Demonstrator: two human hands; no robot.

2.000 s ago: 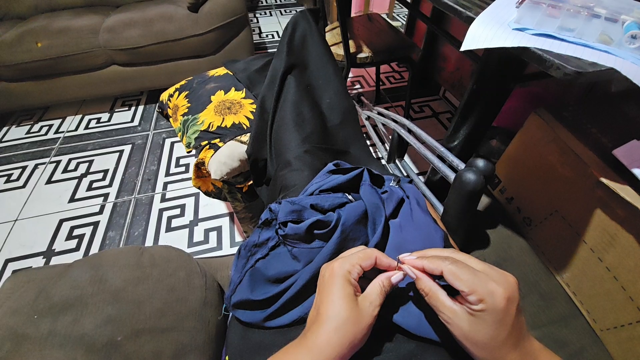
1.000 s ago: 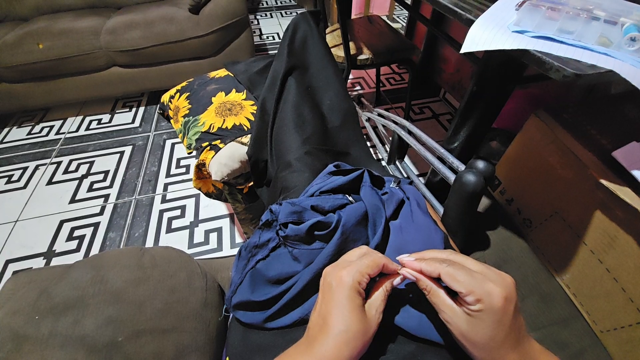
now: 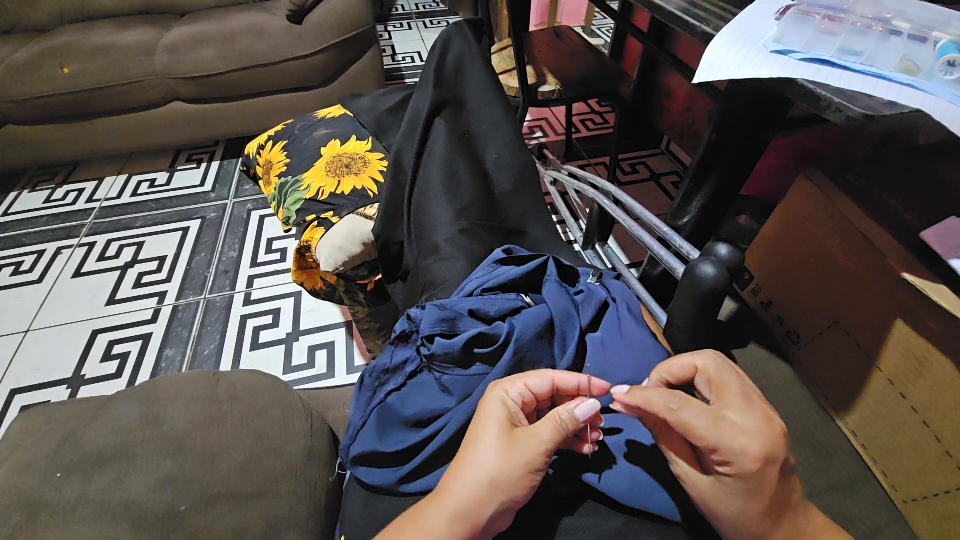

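Upright between the thumb and forefinger of my left hand (image 3: 529, 431) is a thin sewing needle (image 3: 589, 442). My right hand (image 3: 709, 427) is just to the right, thumb and forefinger pinched together close to the needle's upper part; a thread between these fingertips is too fine to make out. Under both hands a navy blue cloth (image 3: 480, 345) lies bunched over my lap, with a small metallic piece (image 3: 595, 277) near its upper edge and frayed threads along its left side.
Black cloth (image 3: 465, 157) covers my legs, beside a sunflower-print cloth (image 3: 345, 169). At right stand metal tubes (image 3: 630, 217), a cardboard box (image 3: 847, 315) and a dark table (image 3: 817, 97) bearing lined paper (image 3: 735, 56), a clear plastic organizer (image 3: 847, 34) and a blue thread spool (image 3: 948, 58). A sofa cushion (image 3: 165, 457) is at left.
My hands were together at the fingertips; now they are slightly apart, and the needle shows upright in my left fingers. The navy cloth has not plainly moved.
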